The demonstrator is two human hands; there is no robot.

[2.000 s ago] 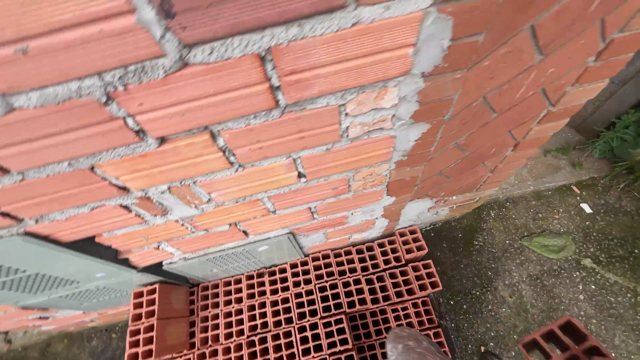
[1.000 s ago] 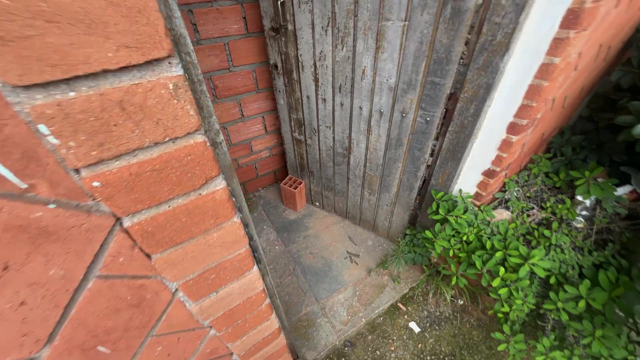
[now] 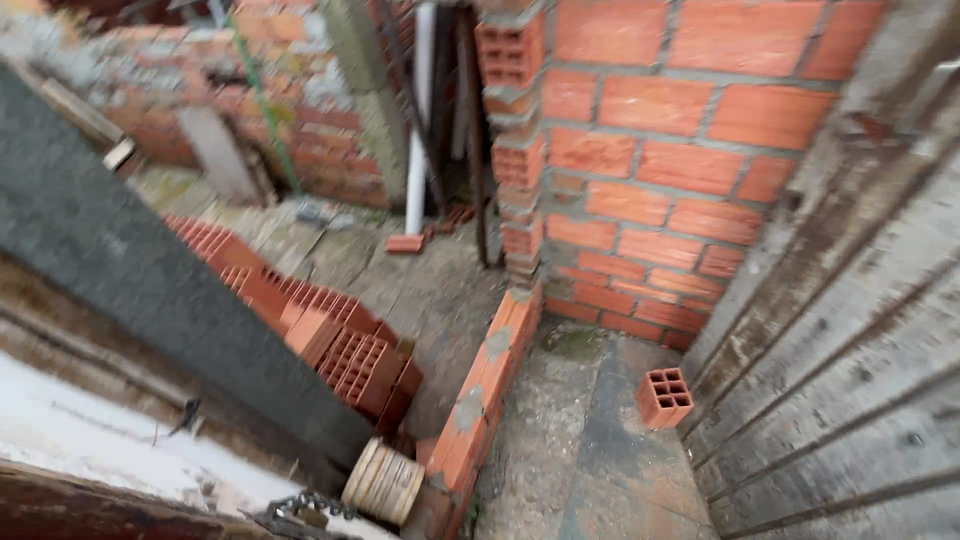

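Note:
Neither my left hand nor my right hand shows in the head view. A hollow clay brick (image 3: 665, 398) stands on end on the concrete floor, close to the weathered wooden door (image 3: 847, 360) at the right. A low course of bricks (image 3: 480, 390) with patches of mortar runs from the bottom centre up to the toothed end of a brick wall (image 3: 652, 172). Left of it lies a heap of hollow bricks (image 3: 360, 360). A pale, stained bucket (image 3: 383, 481) sits at the near end of the low course.
A grey post (image 3: 165, 255) slants across the left, with a chain (image 3: 307, 506) below it. Behind the heap, a white pipe (image 3: 420, 150) stands beside dark poles. An older brick wall (image 3: 315, 142) and a leaning board (image 3: 221, 154) are farther back.
The view has swung from the outer brick wall and plants to the doorway area. The lone hollow brick by the wooden door was there one second ago too.

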